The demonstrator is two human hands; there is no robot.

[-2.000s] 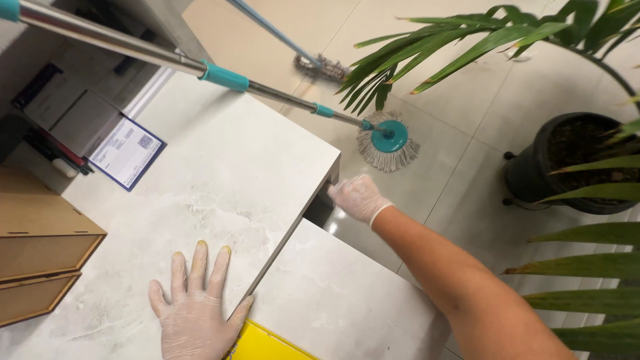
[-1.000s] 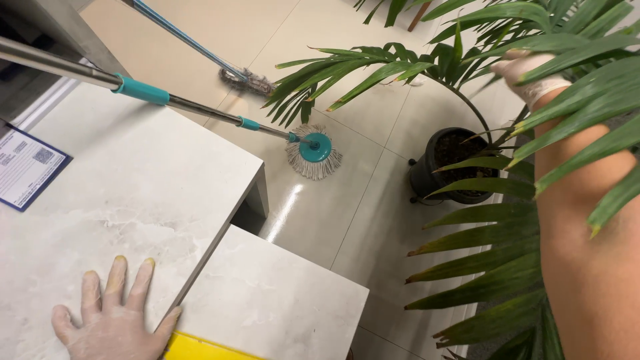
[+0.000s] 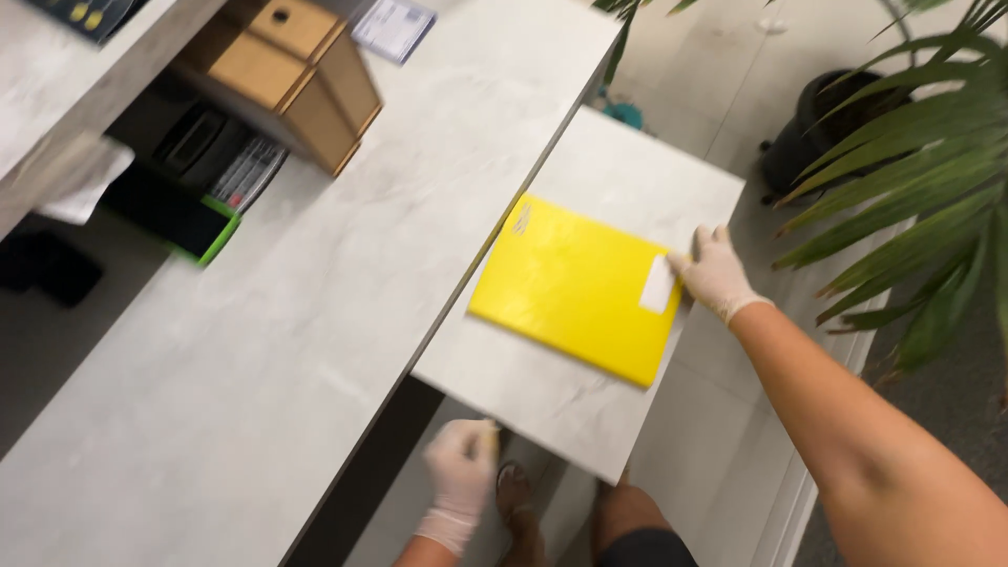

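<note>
Both my hands wear thin translucent gloves. My right hand is at the right edge of a yellow folder or binder, its fingertips at the folder's corner by a white label; whether it grips the folder is unclear. The folder lies on a lower marble-look shelf that juts out from the long counter. My left hand, blurred, is curled just off the shelf's near edge; whether something thin is in its fingers cannot be told.
The long marble-look counter carries wooden boxes, a card in a blue-edged holder and a green-edged device beside a keypad. A potted palm stands at right. A teal mop head shows behind the shelf.
My left hand has left the countertop and is now below the shelf's near edge. My right hand has come from the palm leaves to the yellow folder. The view has swung left and down.
</note>
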